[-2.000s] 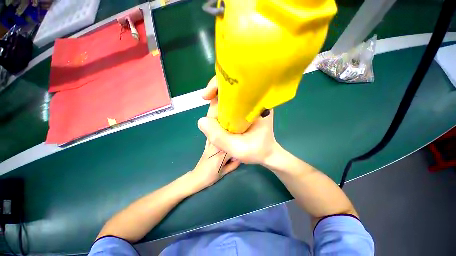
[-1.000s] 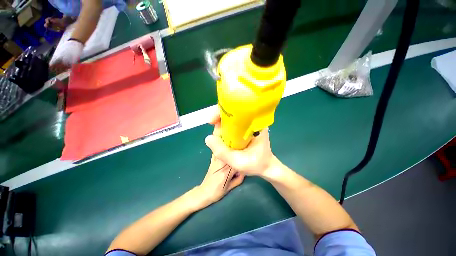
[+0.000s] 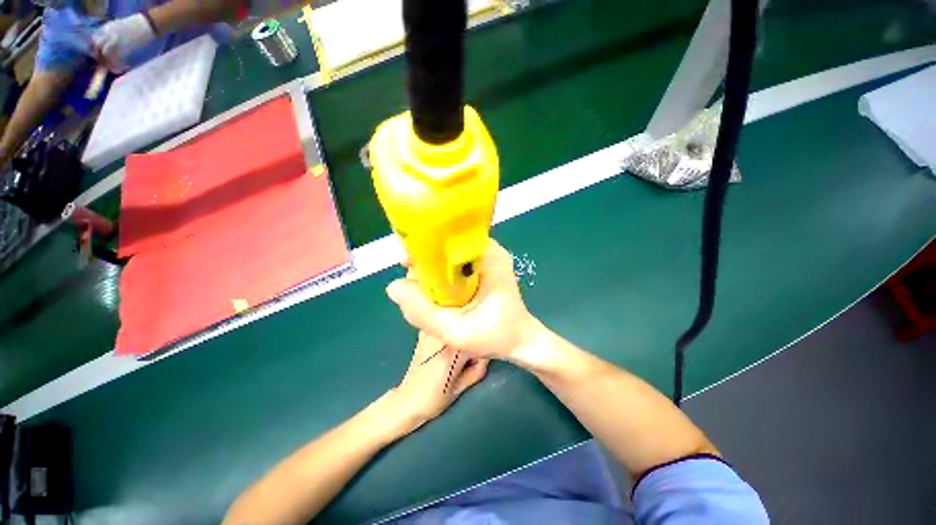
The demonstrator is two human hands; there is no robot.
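Observation:
A large yellow electric screwdriver (image 3: 439,195) stands upright in front of me, with a thick black sleeve above it. My right hand (image 3: 482,318) is wrapped around its lower end. My left hand (image 3: 429,388) is right below, partly covered by the right hand and the tool. Thin dark lead wires (image 3: 450,371) lie across the left hand. The thing the left hand holds is hidden, and so is the tool's tip. A loose cluster of tiny silvery screws (image 3: 523,269) lies on the green bench just right of my right hand.
A red sheet (image 3: 231,246) on a board lies at left. Behind are a white tray (image 3: 154,97), a silvery spool (image 3: 274,43) and another person's gloved hand (image 3: 125,41). A clear bag (image 3: 672,164) sits by the metal post. A black cable (image 3: 713,236) hangs at right. A black box (image 3: 39,467) is at lower left.
The view has shifted, and the screwdriver appears smaller and further left. The screws now show beside my right hand. The pink unit is gone from the red sheet; a pink piece shows left of it.

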